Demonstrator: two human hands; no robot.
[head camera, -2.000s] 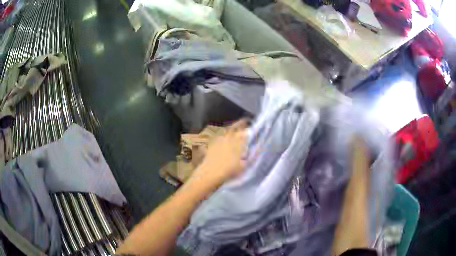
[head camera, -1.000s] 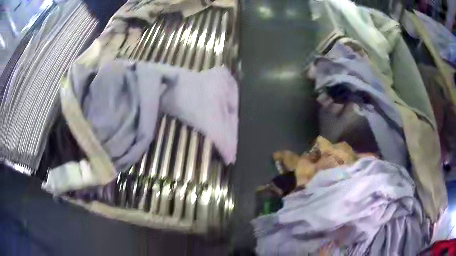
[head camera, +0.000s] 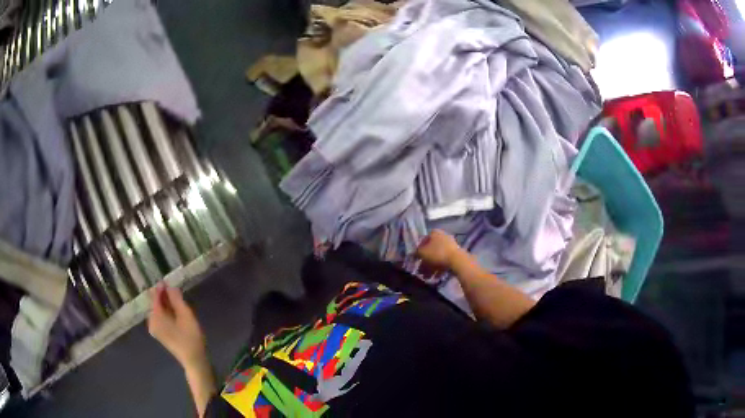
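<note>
A large layered pile of lavender-grey fabric pieces (head camera: 425, 106) lies in front of me, with a white strip on a stack of folded edges. My right hand (head camera: 439, 251) is at the pile's lower edge, its fingers curled on the fabric there; the fingertips are partly hidden. My left hand (head camera: 173, 320) is empty, its fingers slightly bent, beside the near edge of the metal tube rack (head camera: 139, 180). Another lavender-grey piece (head camera: 122, 57) lies draped over the rack.
Tan pieces (head camera: 335, 41) and dark fabric lie behind the pile's left side. A teal basket (head camera: 633, 204) with beige fabric stands at the right, a red plastic object (head camera: 666, 131) behind it. Dark floor (head camera: 237, 155) runs between rack and pile.
My view swung left to the rack, then back to the pile. Both hands were at the fabric two seconds ago; now my left hand is beside the rack and my right at the pile's near edge.
</note>
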